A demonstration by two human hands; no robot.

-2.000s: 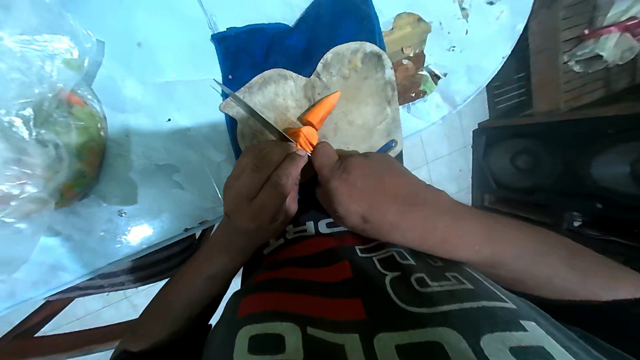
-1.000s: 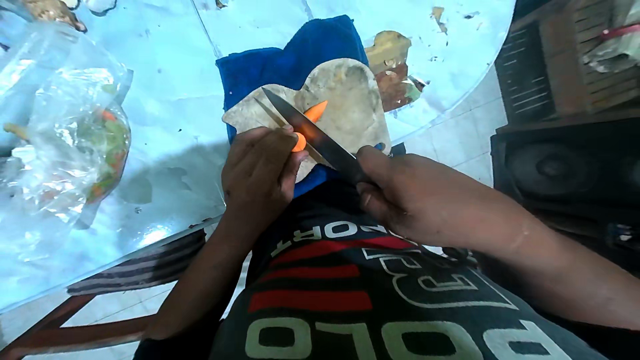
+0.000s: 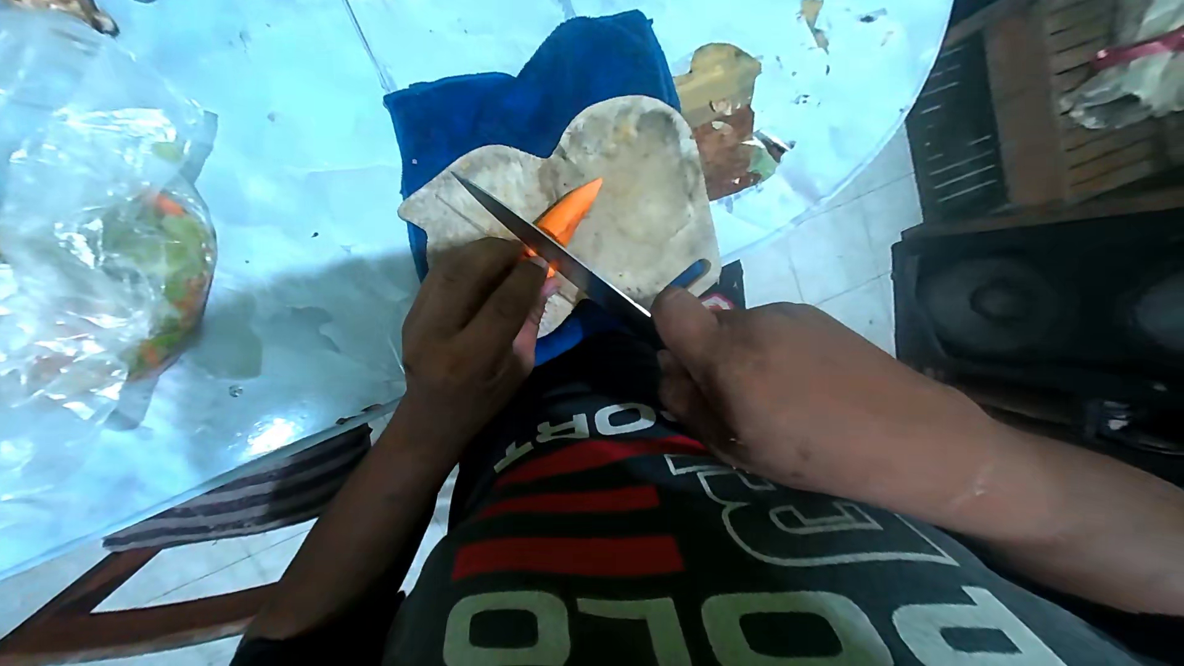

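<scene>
My right hand (image 3: 740,379) is closed around the handle of a kitchen knife (image 3: 583,273), whose blade points up and to the left. The blade lies across a peeled carrot piece (image 3: 573,211). My left hand (image 3: 476,324) pinches the near end of the carrot, its fingertips right by the blade. Under the carrot is a worn, curvy-edged cutting board (image 3: 638,185), resting on a folded blue cloth (image 3: 472,120). Whether the blade has entered the carrot, I cannot tell. My fingers hide the carrot's near end.
On the left of the covered table (image 3: 296,213) lies a clear plastic bag (image 3: 92,250) with cut green and orange vegetables. A wooden chair with a striped seat (image 3: 250,495) stands below the table's edge. At the right are a black loudspeaker (image 3: 1008,305) and a slatted wooden piece (image 3: 1101,120).
Two seconds ago both hands were close together at the carrot's near end. They have since moved apart, and the knife, then mostly left of the carrot, now crosses it from the right hand.
</scene>
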